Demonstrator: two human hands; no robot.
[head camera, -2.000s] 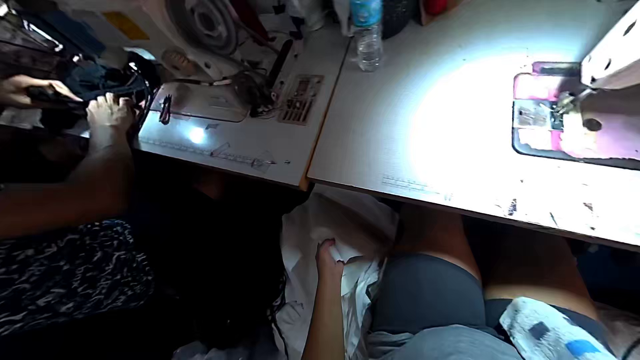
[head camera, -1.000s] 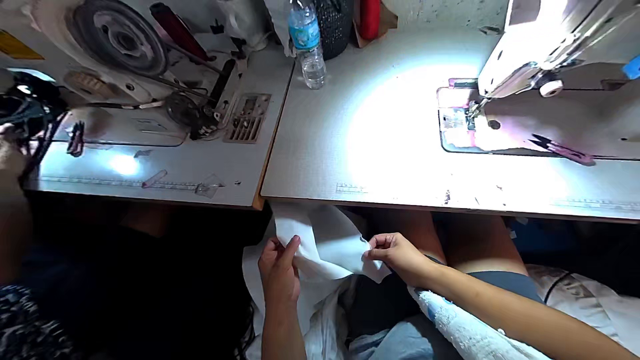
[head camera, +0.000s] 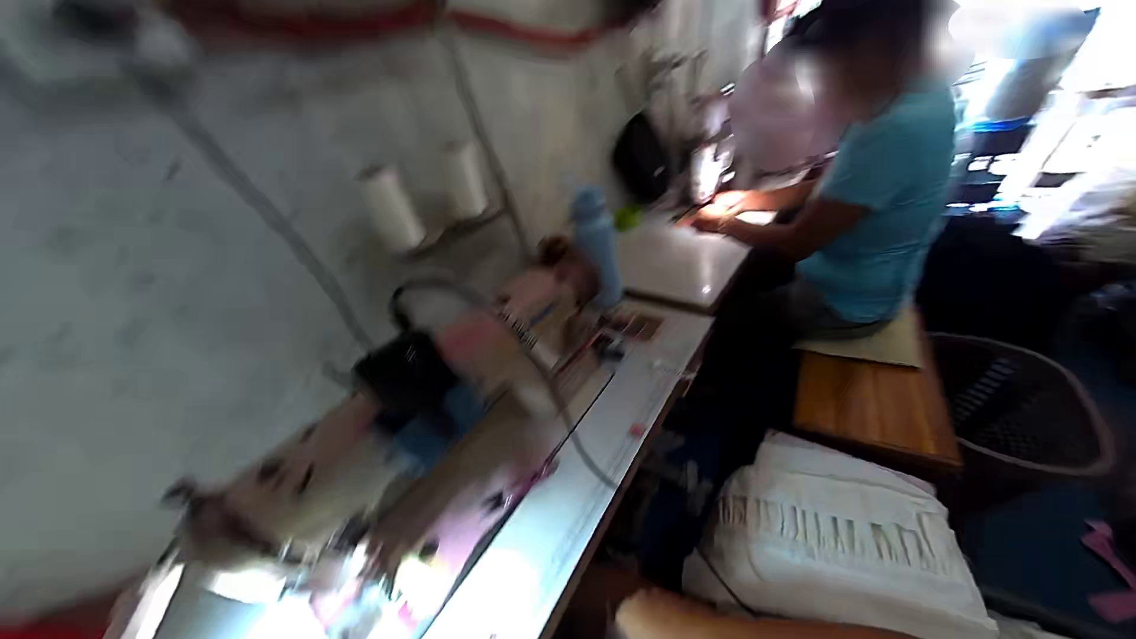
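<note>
Neither my left hand nor my right hand can be made out in this blurred view. Bare skin (head camera: 710, 619) shows at the bottom edge, below the sewing table; whether it is an arm or a leg is unclear. A sewing machine (head camera: 479, 444) stands on the pale tabletop (head camera: 568, 497), its lamp lighting the lower left. Folded white fabric (head camera: 834, 524) lies in a pile at the lower right, with a thin dark cord near its left side.
A co-worker (head camera: 887, 204) in a blue shirt sits at another machine on a wooden bench (head camera: 870, 399). Beside the bench stands a dark plastic basket (head camera: 1021, 408). A blue bottle (head camera: 596, 244) is behind the machine; white thread cones (head camera: 393, 209) are near the wall. Pink scraps (head camera: 1109, 568) lie at right.
The view has swung far to the right and blurred. One second ago both my hands held white fabric at the table's front edge; now neither hand is discernible.
</note>
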